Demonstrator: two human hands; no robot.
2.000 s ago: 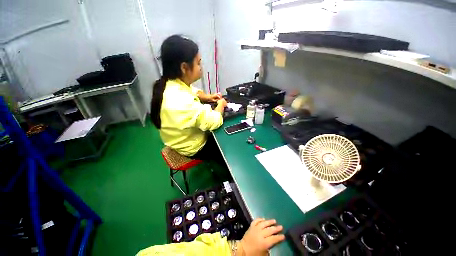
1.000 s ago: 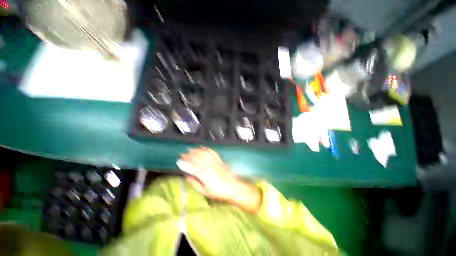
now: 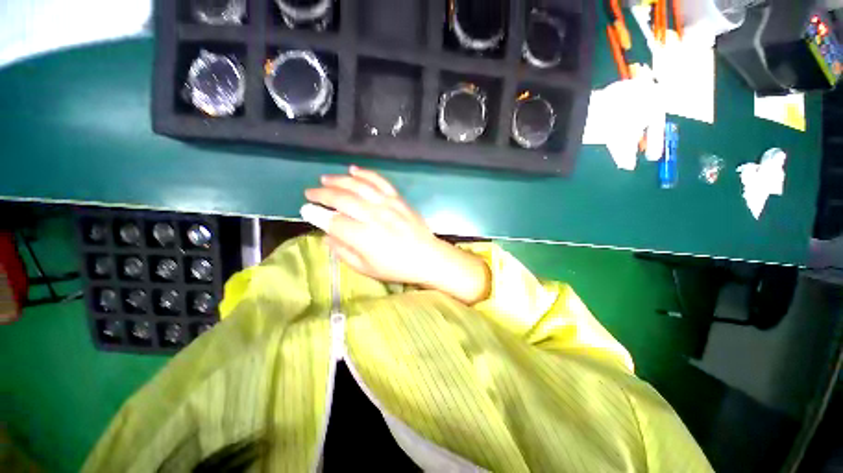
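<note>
A black watch tray (image 3: pixel 370 152) lies on the green bench at the top, cut off by the picture's edge. Round watch heads with shiny rims (image 3: pixel 299 84) sit in its pockets. One upper middle pocket is empty; the pocket below it shows only small glints. My right hand (image 3: pixel 379 231) lies palm down at the bench's front edge, below the tray and apart from it. Its fingers are extended, one with a white cover, and no object shows in it. My left hand is out of view; only its sleeve shows.
A second tray of watch heads (image 3: pixel 152 248) stands low at the left beside the bench. Right of the near tray lie white papers (image 3: pixel 689 83), orange sticks (image 3: pixel 617 37), a blue tube (image 3: pixel 668 155) and crumpled tissue (image 3: pixel 763 181). A white sheet (image 3: pixel 74 28) lies upper left.
The view has swung from the coworker and fan down to the near tray and my lap. My left hand, earlier at the bench edge, has left view. My right hand has come into view.
</note>
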